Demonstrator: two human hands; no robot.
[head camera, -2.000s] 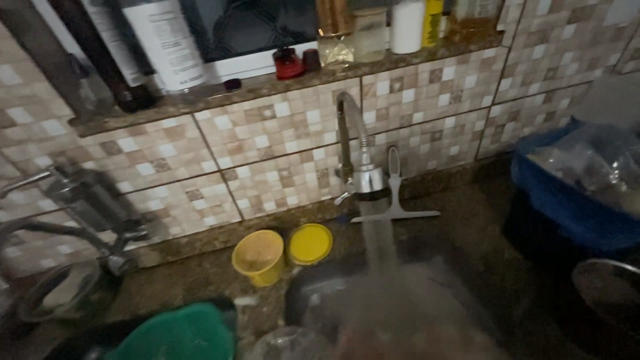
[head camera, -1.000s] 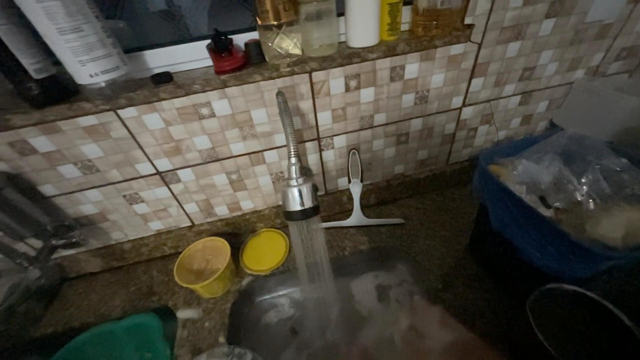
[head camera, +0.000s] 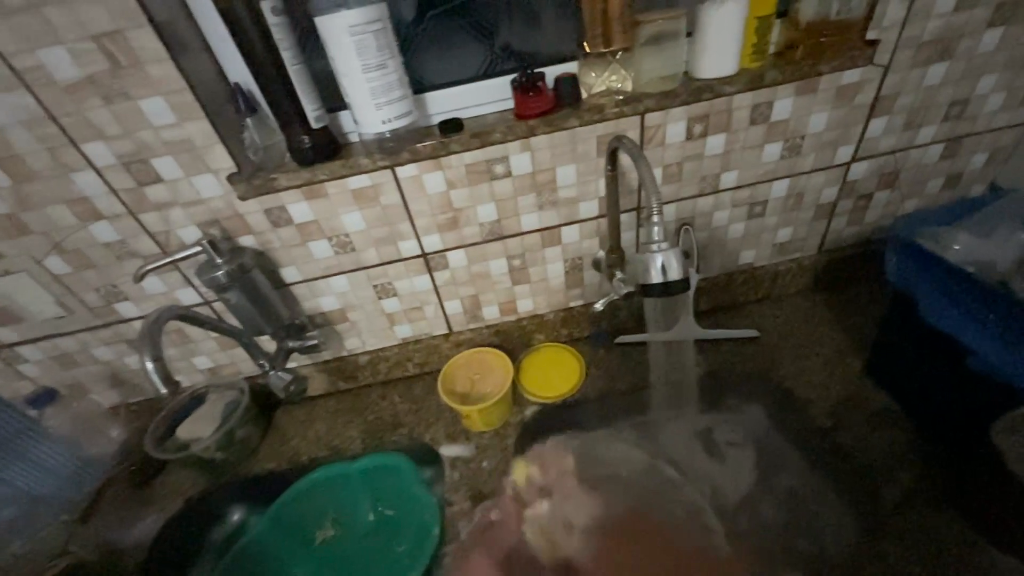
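Running water (head camera: 672, 360) falls from a chrome faucet (head camera: 660, 268) into a dark sink (head camera: 784, 480). Low in the head view, a blurred round, partly see-through dish (head camera: 648, 472) sits left of the stream. My left hand (head camera: 500, 528) appears as a pinkish blur at its left side, with pale and yellowish patches beside the fingers. My right hand (head camera: 664, 548) seems to be the brownish blur at the dish's near side. Motion blur hides the fingers and what each holds. A yellow tub (head camera: 478, 392) of paste and a yellow lid (head camera: 552, 372) lie behind them.
A green plastic basin (head camera: 376, 520) with food scraps is at lower left, near a second faucet (head camera: 192, 320) and a bowl (head camera: 232, 436). A squeegee (head camera: 686, 332) leans on the tiles. Bottles and jars line the sill (head camera: 480, 132). A blue-lined bin (head camera: 936, 296) stands right.
The view has swung left since one second ago, bringing the second faucet and bowl fully back into sight. A blurred hand and round dish now show more clearly at the sink's left side.
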